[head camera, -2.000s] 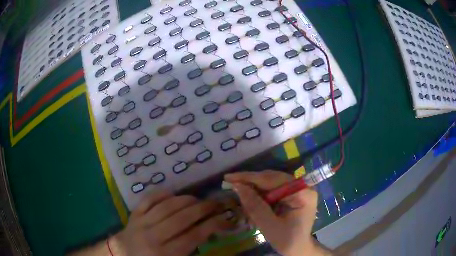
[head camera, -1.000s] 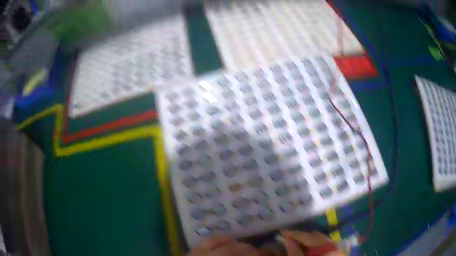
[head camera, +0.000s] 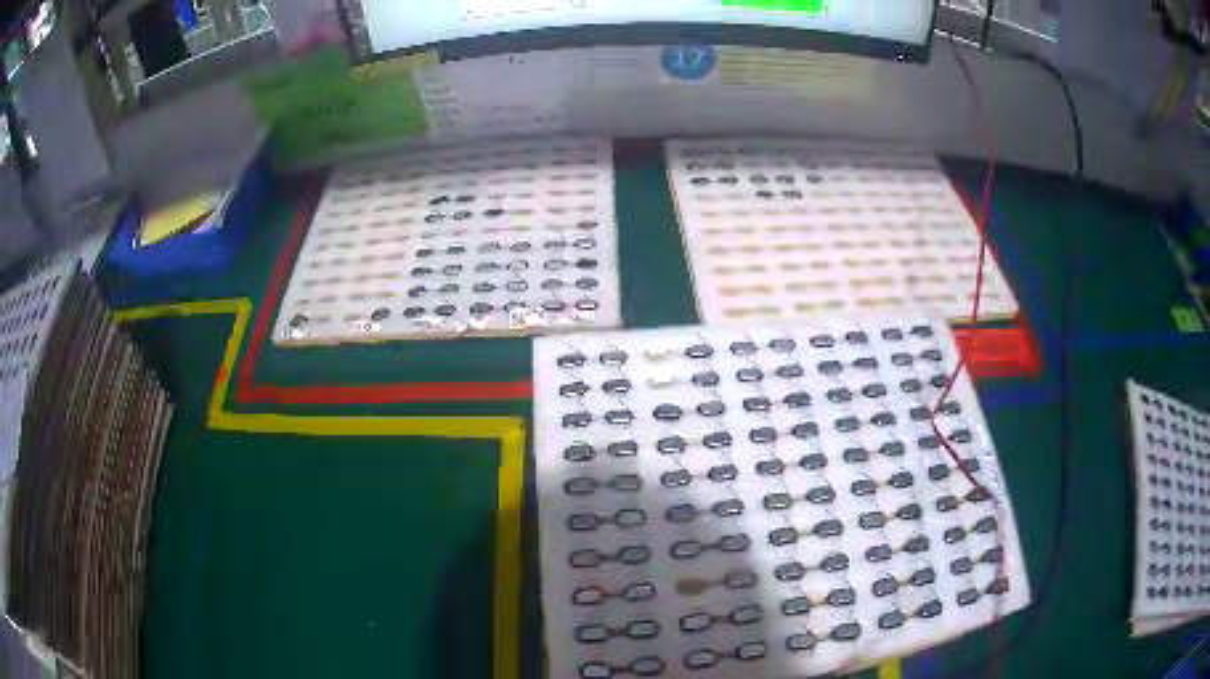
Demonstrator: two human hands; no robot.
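The nearest white component tray (head camera: 783,650) lies on the green mat with rows of paired oval components (head camera: 811,566) joined by thin strips. One part near its lower left has a brown oval (head camera: 694,585) in place of a dark-rimmed one. Two pale gaps show near the tray's top left. A thin red lead (head camera: 983,252) hangs down and crosses the tray's right side. My left hand and my right hand are both out of the picture, below its lower edge.
Two trays (head camera: 650,305) lie behind. One holds dark parts at left (head camera: 451,329), one mostly pale orange parts at right (head camera: 849,316). A tray stack (head camera: 100,464) and blue bin (head camera: 186,249) stand left, a monitor (head camera: 637,40) behind, another tray (head camera: 1168,531) right. A dark cable (head camera: 1070,305) runs at right.
The view has tilted up, bringing the monitor and back trays into sight. Both hands, which were at the near edge of the tray with the red pen, have left the picture.
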